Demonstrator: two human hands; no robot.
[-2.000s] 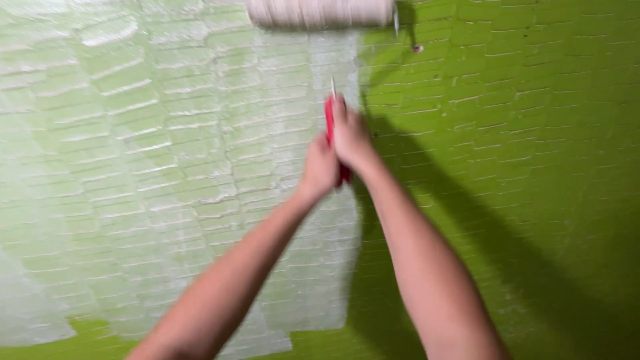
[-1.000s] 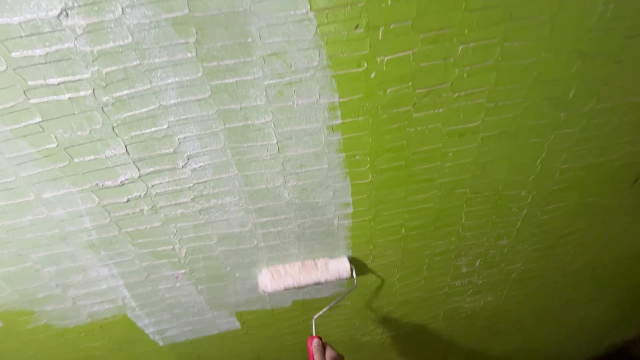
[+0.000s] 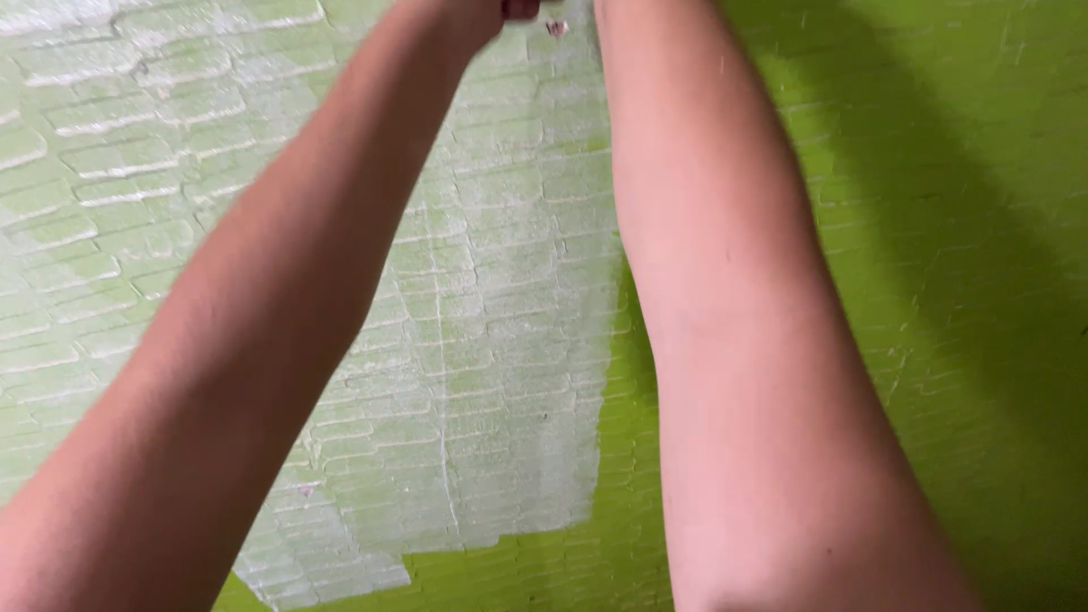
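Both bare arms reach up the textured wall, which has a brick-like relief. Only the lower edge of my left hand (image 3: 483,19) shows at the top edge, beside a small dark red piece that may be part of the roller handle; its grip cannot be made out. My right hand lies beyond the top edge, with the forearm in view. The paint roller is out of view. Whitish, partly see-through paint (image 3: 510,382) covers the wall on the left and between the arms. Bare green wall (image 3: 629,493) shows along its lower and right sides.
Unpainted green wall (image 3: 1003,102) extends on the right, crossed by a dark arm shadow (image 3: 918,170). A small chipped spot (image 3: 557,28) is near the top centre. The white paint ends in a stepped lower edge.
A second ago one hand and the roller were low on the wall; now both arms stretch upward and the roller is out of view. The whitish area reached the same stepped lower edge before.
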